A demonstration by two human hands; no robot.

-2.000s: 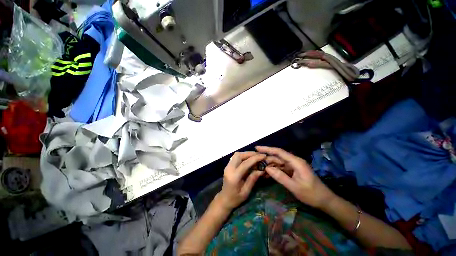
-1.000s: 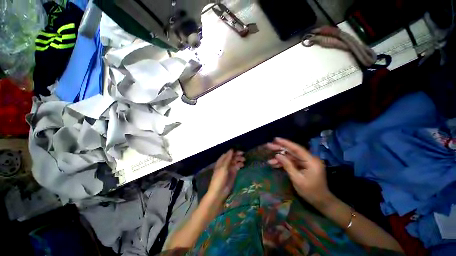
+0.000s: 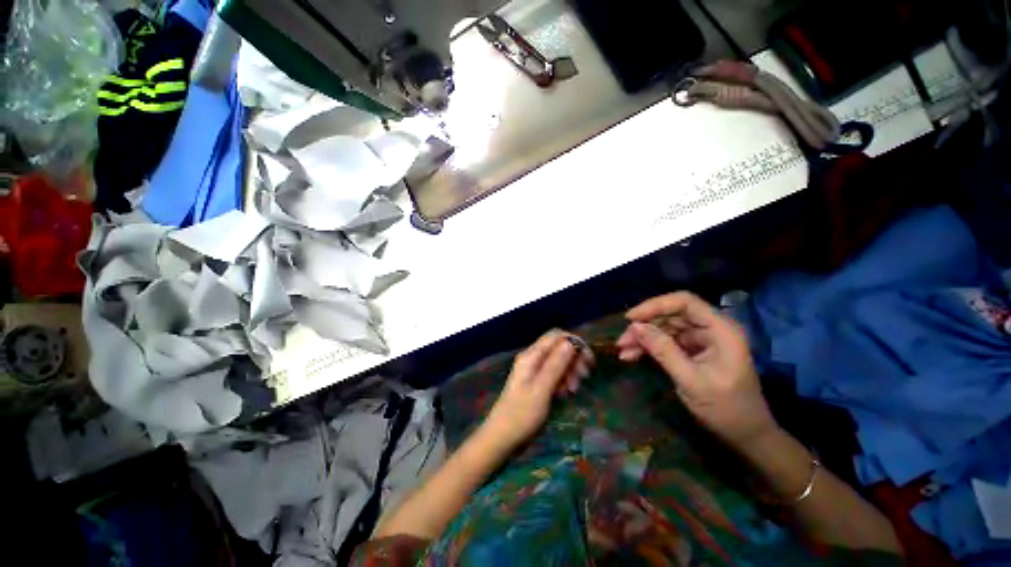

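Note:
My left hand (image 3: 540, 382) is over my lap, in front of the table's edge. Its fingers are closed on a tiny metal part (image 3: 578, 344), perhaps a bobbin or bobbin case, which shows at the fingertips. My right hand (image 3: 698, 357) is a little to the right, apart from the left hand, with thumb and forefinger pinched together. Any thread between the fingertips is too fine to make out clearly.
Pale grey fabric pieces (image 3: 322, 183) are heaped left of the sewing machine's needle area (image 3: 427, 94). Thread snips (image 3: 519, 50), a smartphone (image 3: 637, 39) and scissors with a wrapped handle (image 3: 765, 98) lie on the table (image 3: 532, 249). Blue garment pieces (image 3: 887, 332) are heaped right.
The hands were together at the small part, then moved apart. Since the last earlier frame, my left hand has moved right and the metal part shows in it; my right hand has moved slightly right.

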